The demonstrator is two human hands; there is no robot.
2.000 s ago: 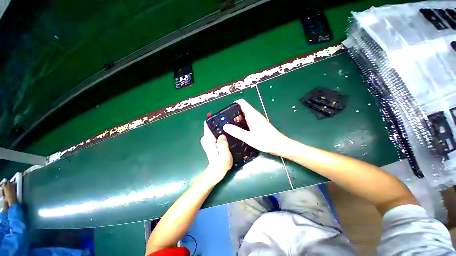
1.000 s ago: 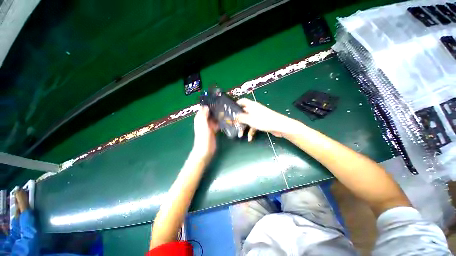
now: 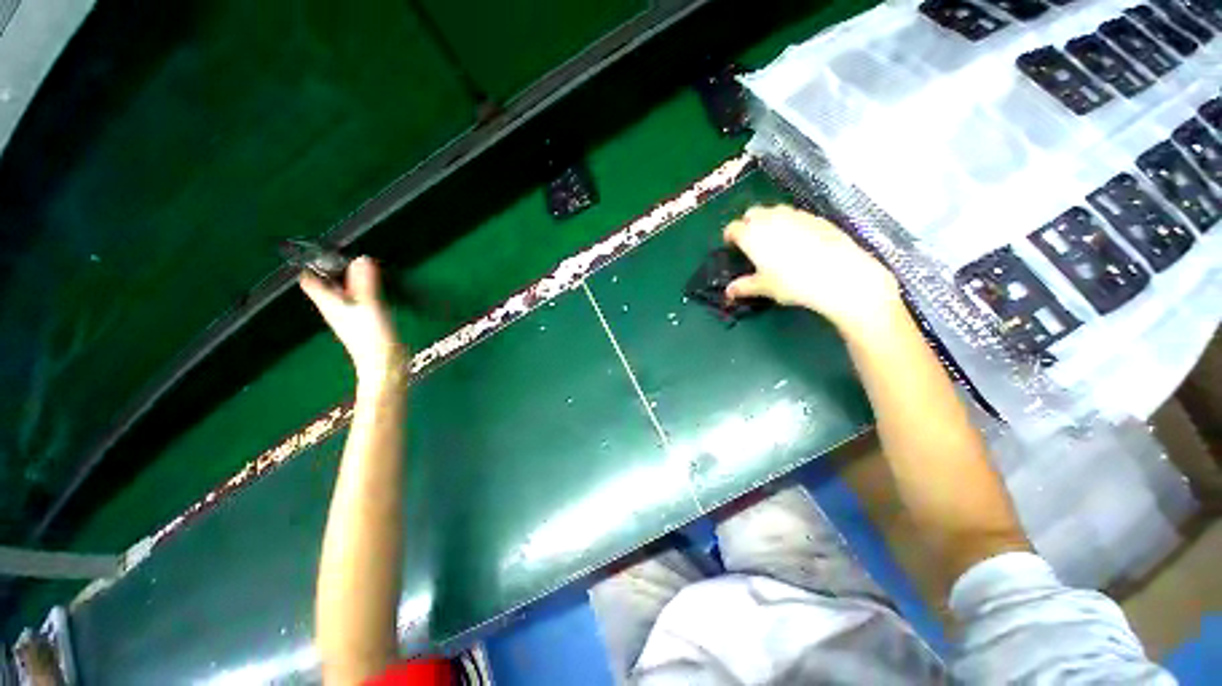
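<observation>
My left hand (image 3: pixel 351 306) is stretched out over the green strip beyond the worn edge. It holds a dark phone body (image 3: pixel 319 259) at the fingertips; the body is small and blurred in view. My right hand (image 3: pixel 804 268) is on the pile of loose black covers (image 3: pixel 713 284) on the green bench, with thumb and fingers at the pile's right side. The hand hides part of the pile, and whether it grips a cover cannot be told.
A large white tray (image 3: pixel 885 121) with rows of black plates lies at the right, with shiny ridged edges. Two dark phones lie on the green strip, one at the middle (image 3: pixel 571 192) and one near the tray (image 3: pixel 725 103). Another person's hand (image 3: pixel 40 659) shows at the lower left.
The phone body has gone from between both hands to far left over the strip in my left hand. My right hand has let go of it and moved right to the covers.
</observation>
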